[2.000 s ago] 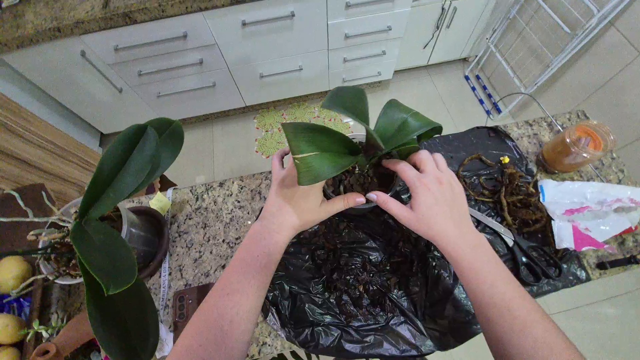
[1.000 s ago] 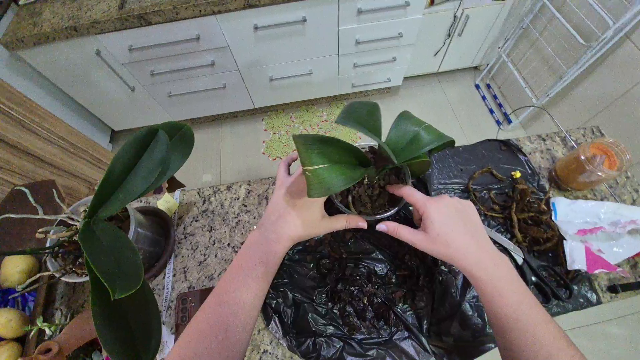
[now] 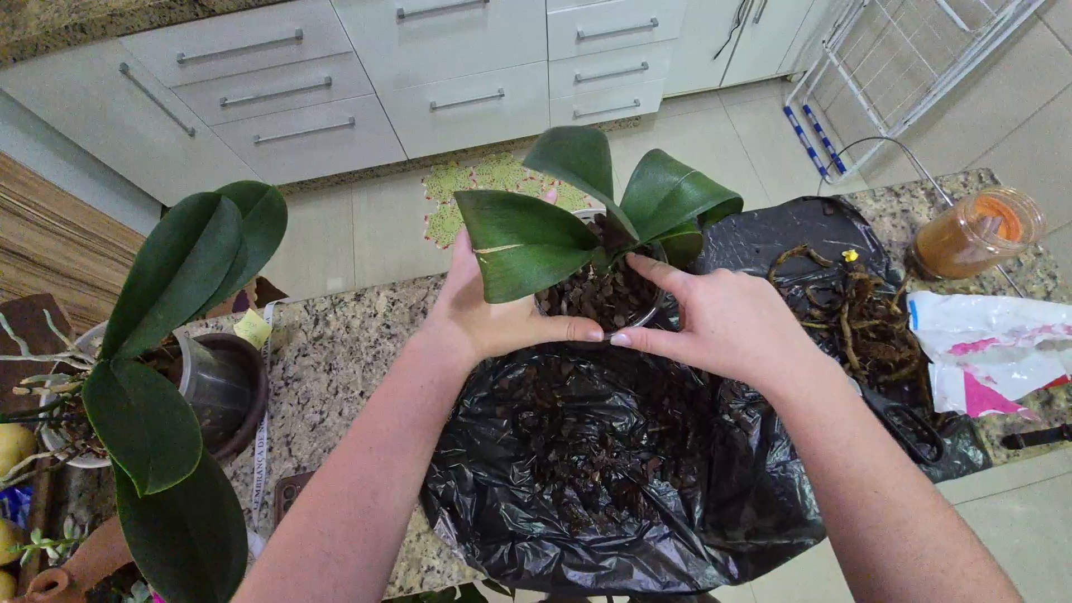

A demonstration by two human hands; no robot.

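An orchid with broad green leaves (image 3: 536, 243) stands in a clear plastic pot (image 3: 649, 314) filled with dark bark chips (image 3: 599, 293). My left hand (image 3: 494, 314) is around the pot's left side, thumb at the near rim, its other fingers partly hidden behind a leaf. My right hand (image 3: 712, 322) lies at the pot's right, index finger at the base of the leaves and thumb at the near rim, close to the left thumb. Beneath spreads a black plastic bag (image 3: 519, 519) with loose bark on it. Cut roots (image 3: 863, 327) lie on the bag to the right, beside black-handled scissors (image 3: 909, 427).
On the granite counter (image 3: 352, 343) at left are a second orchid (image 3: 142, 402) and a plastic pot in a dark saucer (image 3: 243, 394). At right stand a jar of orange-brown powder (image 3: 959, 243) and a white and pink packet (image 3: 988, 352). A drying rack (image 3: 879, 84) is beyond.
My right index finger has moved from among the leaves to the bark near the plant's base. My left hand stays around the pot. The view has shifted slightly.
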